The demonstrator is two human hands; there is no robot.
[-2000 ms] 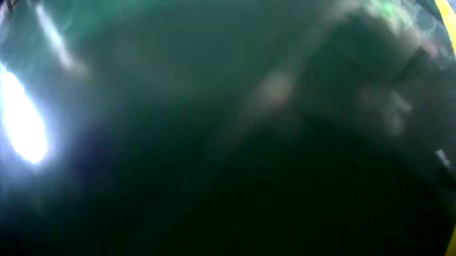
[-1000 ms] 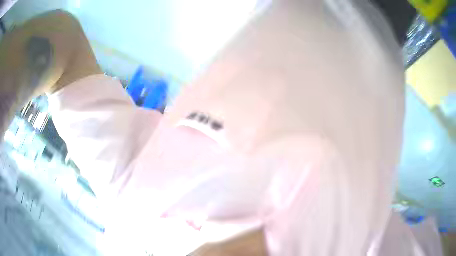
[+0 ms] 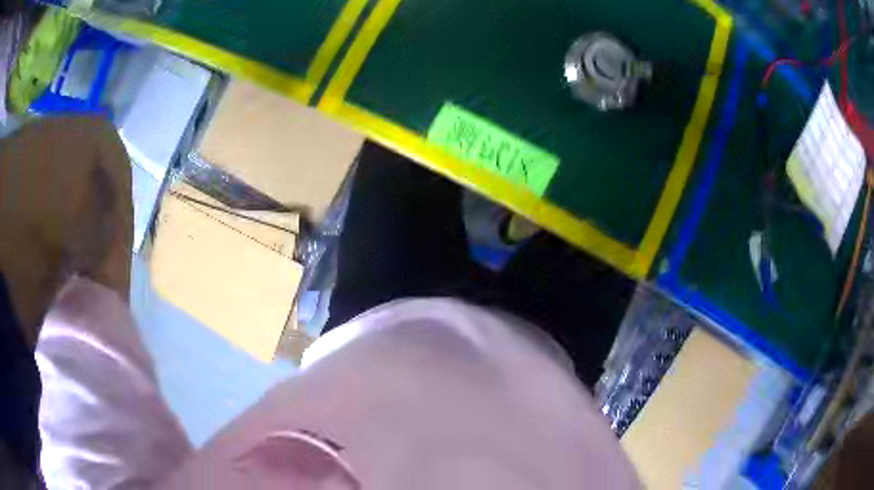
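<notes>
A round silver metal fixture (image 3: pixel 604 70) with a small side tab stands on the green mat (image 3: pixel 479 48), inside the yellow tape border. A green label with dark writing (image 3: pixel 494 150) lies at the mat's front edge, partly over the tape. Neither of my hands is in view. A bare arm fills the left edge, running up from a pink sleeve, and its hand is cut off by the picture's edge. A small patch of skin shows at the lower right corner, too little to tell more.
A white gridded label sheet (image 3: pixel 829 167) lies at the right near red wires (image 3: pixel 845 77). Blue tape (image 3: pixel 704 177) runs beside the yellow. Cardboard (image 3: pixel 230 273) and clear plastic trays (image 3: pixel 647 368) are below the bench edge. My pink top covers the bottom middle.
The view has swung from a dark green blur, through a close view of pink clothing, to the bench and fixture above my body. The bare arm remains at the left edge.
</notes>
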